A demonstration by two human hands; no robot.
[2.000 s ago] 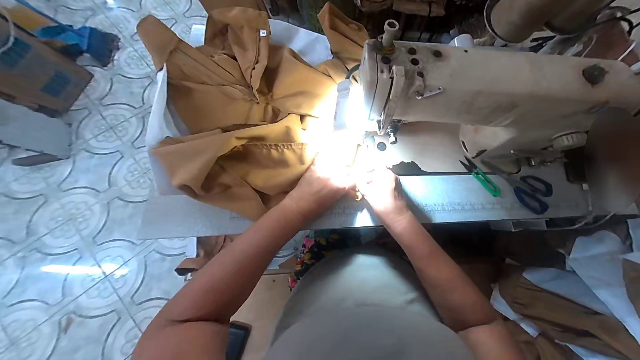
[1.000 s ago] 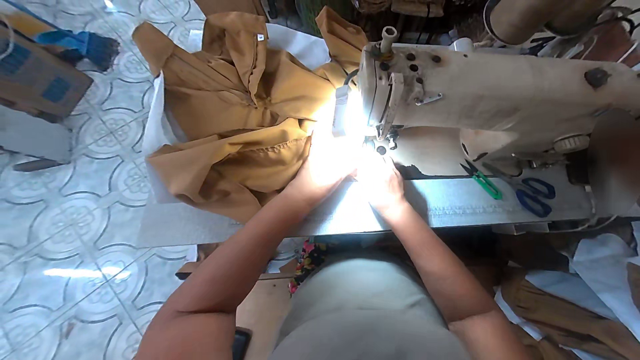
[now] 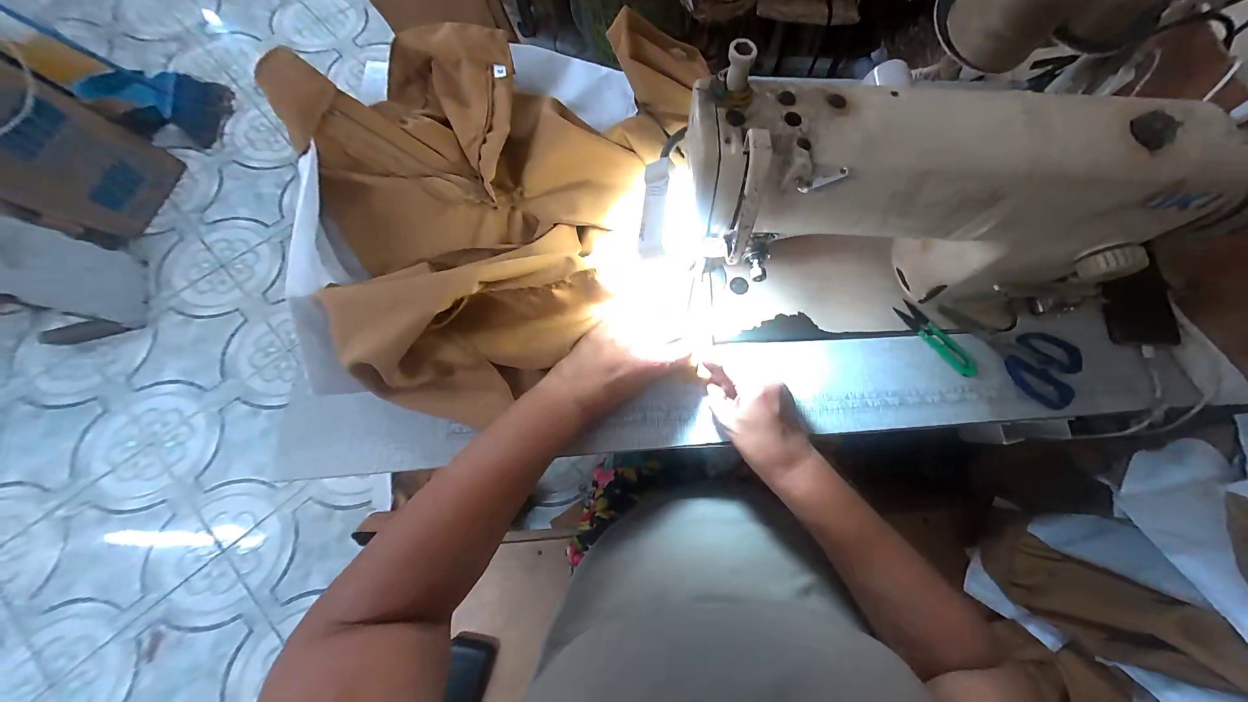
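A mustard-brown garment (image 3: pixel 419 214) lies in folds on the left of the sewing table, its right side running into the lamp's glare. The industrial sewing machine (image 3: pixel 936 166) stands to the right, with its needle area washed out by light. My left hand (image 3: pixel 619 366) rests at the garment's near right edge, its fingers lost in the glare. Just in front of the needle area, my right hand (image 3: pixel 765 419) has its thumb and forefinger pinched on a small edge of brown cloth near the left fingertips.
Green thread snips (image 3: pixel 941 343) and scissors with blue handles (image 3: pixel 1043 370) lie on the table right of my hands. The table's front edge (image 3: pixel 643 447) runs close below my wrists. More brown and white cloth (image 3: pixel 1092 575) hangs at lower right; a cardboard box (image 3: pixel 88 156) stands at upper left.
My right hand has moved down and away from the needle area, toward the table's front edge. The garment lies much as before.
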